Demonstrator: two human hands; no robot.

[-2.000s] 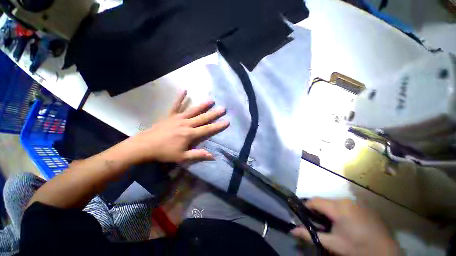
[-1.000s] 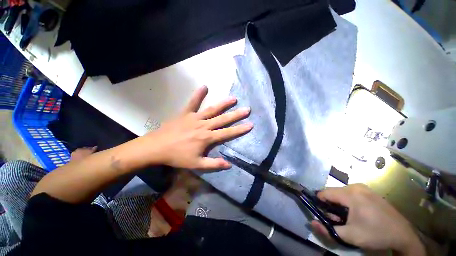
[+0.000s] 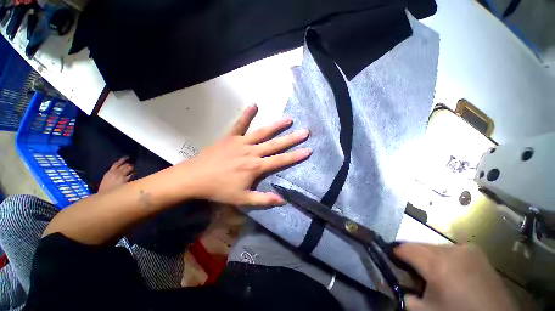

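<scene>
A pale grey-blue interfaced cloth (image 3: pixel 389 115) lies on the white table, with a narrow black strip (image 3: pixel 345 124) running down across it. My left hand (image 3: pixel 243 159) lies flat on the cloth's left part, fingers spread, holding nothing. My right hand (image 3: pixel 453 273) grips the handles of black fabric scissors (image 3: pixel 351 227) at the lower right. The scissor blades point to the upper left across the black strip, their tips near my left thumb. The blades look nearly closed. Whether cloth lies between them I cannot tell.
Black cut panels (image 3: pixel 182 42) lie at the upper left and top. The off-white sewing machine head (image 3: pixel 523 170) stands at the right, beside its metal plate (image 3: pixel 456 161). A blue plastic basket (image 3: pixel 58 176) is at the left below the table edge. A bare foot shows near it.
The view has shifted, so the cloth and machine appear further right than two seconds ago. The scissors, spread wider then, now look more closed. My left hand stays flat.
</scene>
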